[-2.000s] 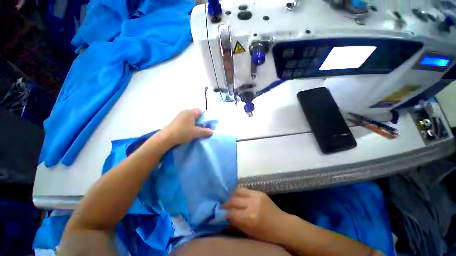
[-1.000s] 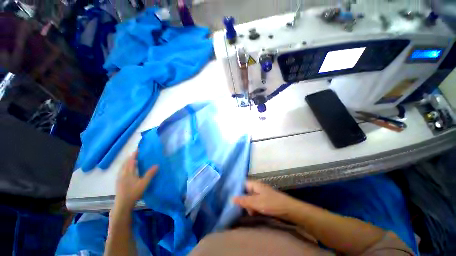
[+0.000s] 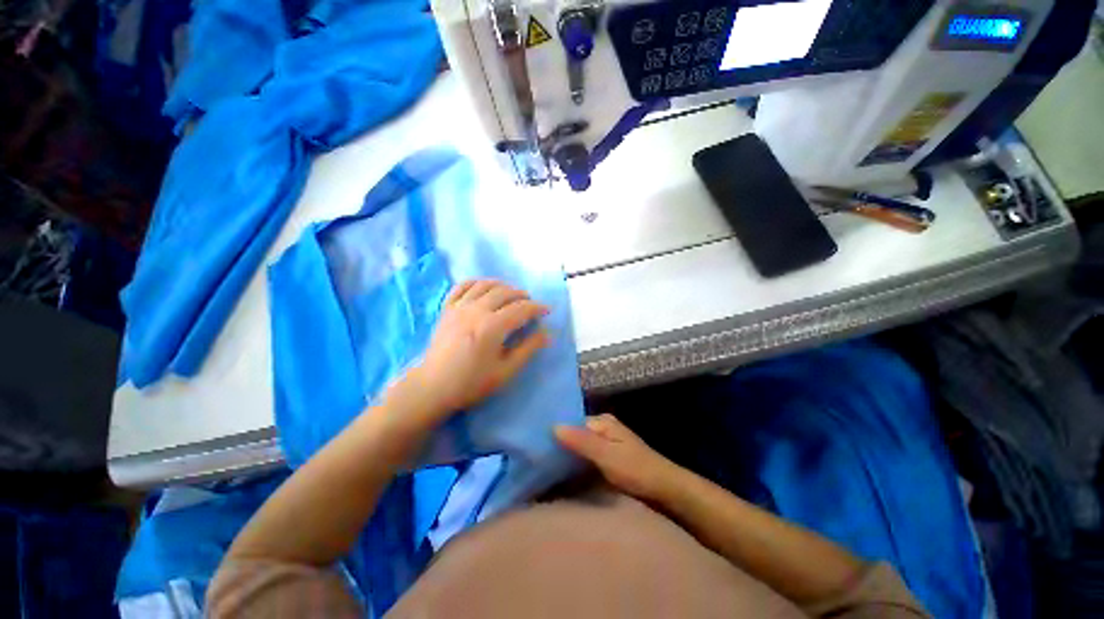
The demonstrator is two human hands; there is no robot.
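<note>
A bright blue garment piece (image 3: 309,351) lies spread on the white table left of the needle, with its paler side (image 3: 527,393) up at the right. My left hand (image 3: 484,339) rests on top of it, fingers slightly curled; whether it pinches cloth I cannot tell. My right hand (image 3: 605,450) holds the piece's lower right edge between thumb and fingers at the table's front edge. The presser foot and needle (image 3: 533,175) of the white sewing machine (image 3: 811,115) stand just beyond the cloth, in lamp glare. The cloth's lower part hangs off the table toward the lap.
Another blue garment (image 3: 230,206) lies at the table's left. A black smartphone (image 3: 765,206) lies right of the needle, beside orange-brown tools (image 3: 874,208) and a small-parts tray (image 3: 1011,194). More blue cloth (image 3: 847,423) hangs below the table's front edge (image 3: 775,327).
My left hand has moved from the cloth's left edge onto its middle. The piece lies flatter, its pale panel spread smooth. My right hand still holds the lower right edge. The view has shifted.
</note>
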